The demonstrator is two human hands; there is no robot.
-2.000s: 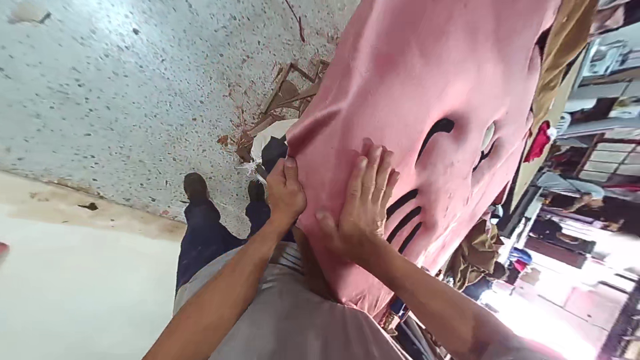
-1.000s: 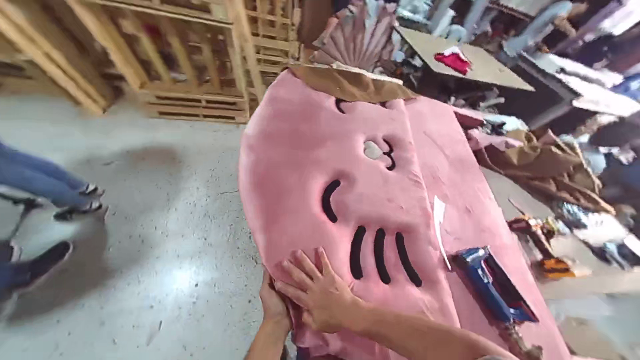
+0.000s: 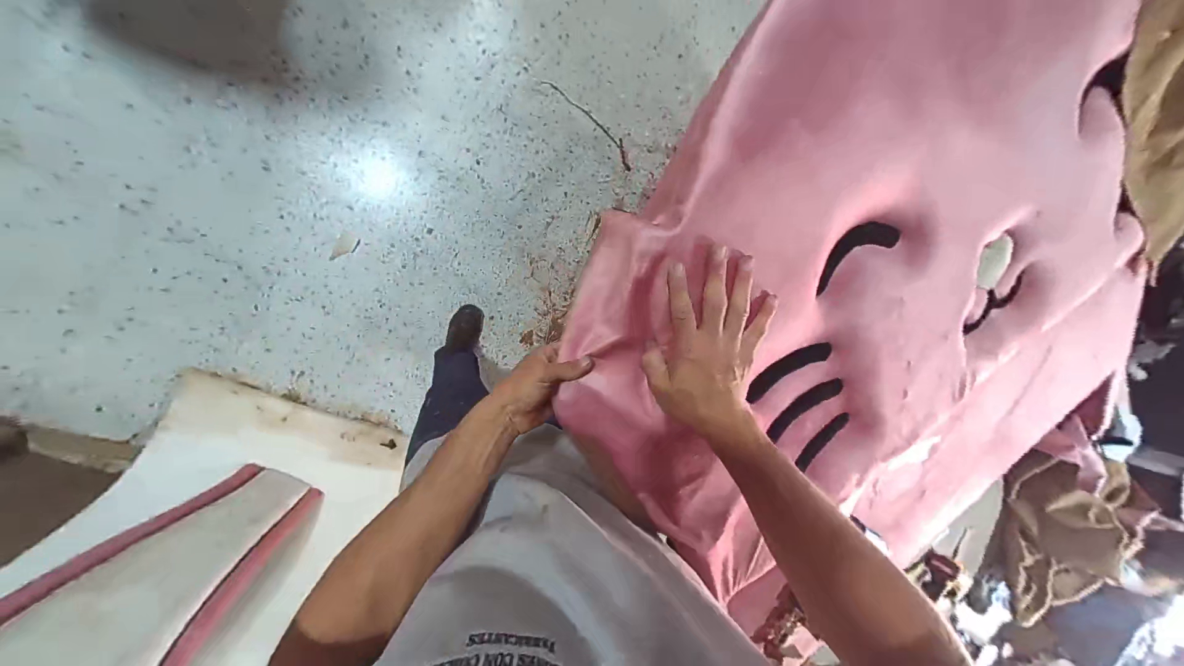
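A large padded panel covered in pink fabric [image 3: 795, 176] lies in front of me, with curved black shapes and an oval opening set into its face. My left hand [image 3: 541, 379] grips the fabric at the panel's near left edge, thumb on top and fingers beneath. Flat on the pink surface, fingers spread, rests my right hand [image 3: 710, 347], just left of three black stripes [image 3: 805, 393]. The fabric wrinkles between the two hands. The underside of the edge is hidden.
Brown cloth [image 3: 1045, 527] is bunched at the lower right, near scattered items. A white sheet [image 3: 305, 435] lies at the lower left beside a pale piece with pink edging [image 3: 176, 573]. Debris and a thin strip [image 3: 592, 120] are on the speckled floor [image 3: 231, 231].
The view has swung back down from a wider look at the workshop. Compared with two seconds ago, the fabric at the left edge is spread outward beyond my right hand.
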